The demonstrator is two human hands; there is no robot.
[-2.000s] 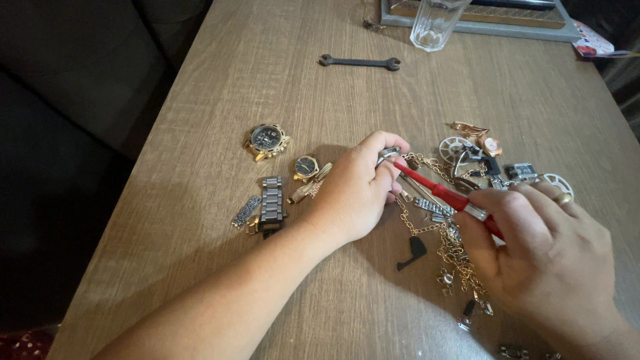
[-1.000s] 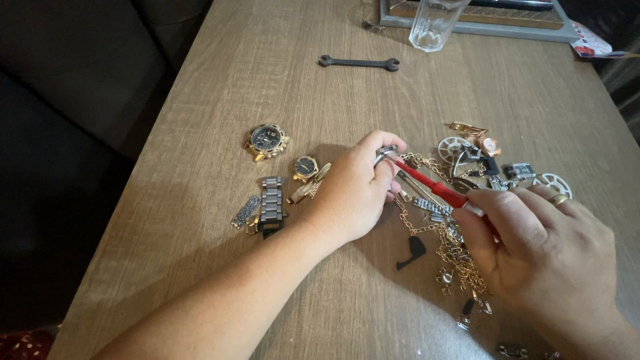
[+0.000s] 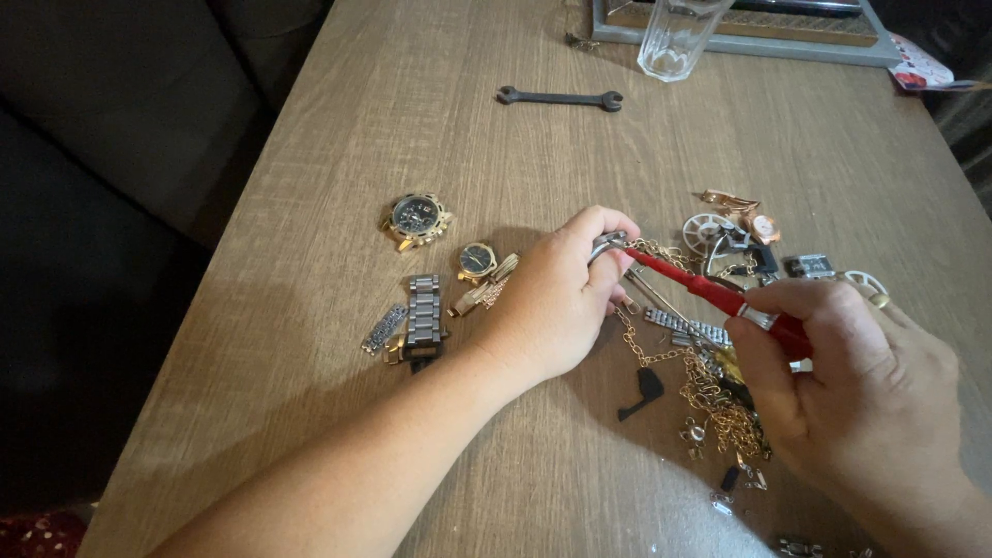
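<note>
My left hand point(image 3: 570, 294) pinches a small silver metal piece point(image 3: 607, 245), perhaps a watch case, between thumb and fingers. A red-shafted screwdriver point(image 3: 697, 288) is gripped in my right hand point(image 3: 852, 372), its tip against or very near the metal piece at my left thumb. Under and between the hands lie gold-coloured chains point(image 3: 725, 403), a silver link bracelet point(image 3: 682, 324) and a black pendant-like piece point(image 3: 643, 391). Left of my left hand are a large gold watch with a dark dial point(image 3: 416, 217), a smaller gold watch point(image 3: 476, 260) and a metal watch band point(image 3: 424, 308).
A dark open-end wrench point(image 3: 559, 98) lies across the wood-grain table point(image 3: 372, 139) farther back. Behind it stand a clear drinking glass point(image 3: 674, 46) and a grey-edged tray or frame point(image 3: 744, 48). Rose-gold watch parts point(image 3: 763, 227) and a spoked wheel-like piece point(image 3: 707, 232) lie beyond my right hand.
</note>
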